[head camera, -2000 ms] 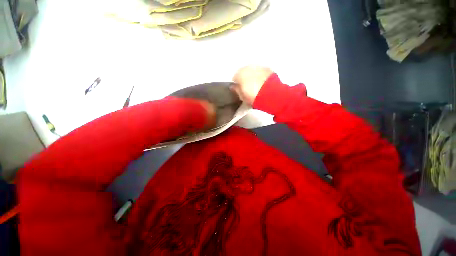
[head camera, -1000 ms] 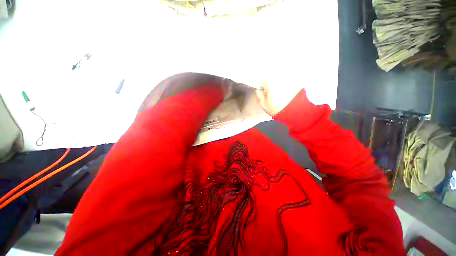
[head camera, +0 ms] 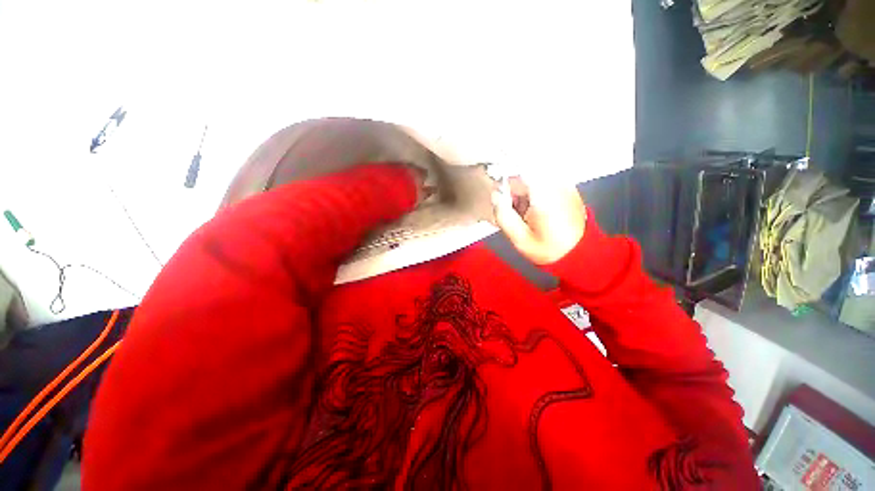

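Note:
A beige-grey bag body (head camera: pixel 317 146) lies at the front edge of the white table with its mouth open towards me. Its pale rim (head camera: pixel 413 253) curves along the near side, with a row of small dark marks just inside. My left hand is inside the mouth; the red sleeve ends there and the fingers are hidden. My right hand (head camera: pixel 537 222) is at the right end of the bag, thumb and fingers pinching a small part there. A small shiny or dark spot shows at the fingertips, too blurred to name.
On the table (head camera: pixel 288 58) at left lie dark snips (head camera: pixel 108 129), a small screwdriver or awl (head camera: pixel 195 168), and a green-ended tool (head camera: pixel 16 226) with thin cord. Orange cords (head camera: pixel 67 369) hang lower left. Beige pieces (head camera: pixel 811 235) hang on racks at right.
The view has shifted, and the yellow-edged stack has left the picture. The bag mouth gapes wider than two seconds ago. My right hand has turned, showing its thumb and fingers at the bag's end.

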